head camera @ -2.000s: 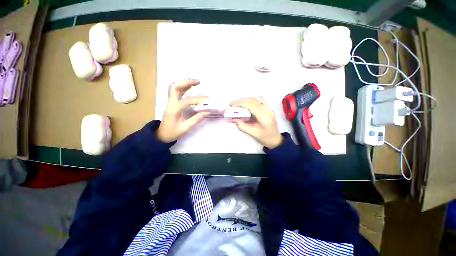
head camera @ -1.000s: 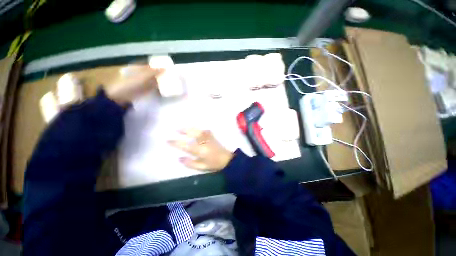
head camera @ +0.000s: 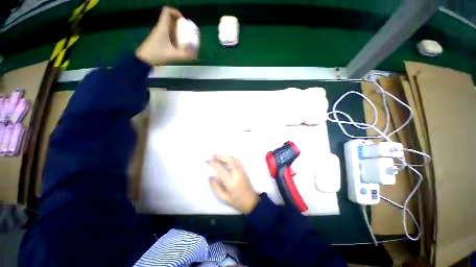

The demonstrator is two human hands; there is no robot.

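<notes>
My left hand (head camera: 166, 40) is stretched out over the green belt and holds a cream hand warmer (head camera: 186, 35) between thumb and fingers. My right hand (head camera: 233, 183) rests low over the white paper sheet (head camera: 175, 172), fingers bent and apart, with nothing visible in it. The red and black infrared thermometer (head camera: 286, 174) lies just right of my right hand. A cream hand warmer (head camera: 328, 173) lies right of the thermometer. Paired cream warmers (head camera: 308, 107) stand at the sheet's upper right, washed out against the paper.
Another warmer (head camera: 228, 31) and one farther right (head camera: 430, 48) lie on the green conveyor belt (head camera: 292, 36). A metal rail (head camera: 209, 72) and slanted post (head camera: 389, 39) border it. A power strip (head camera: 361, 172) with chargers and white cables (head camera: 387, 114) stands right. Pink pieces (head camera: 11, 122) lie far left.
My left hand has moved up from the sheet to over the belt with a warmer. My right hand has let go of the piece it held earlier. The camera view has shifted.
</notes>
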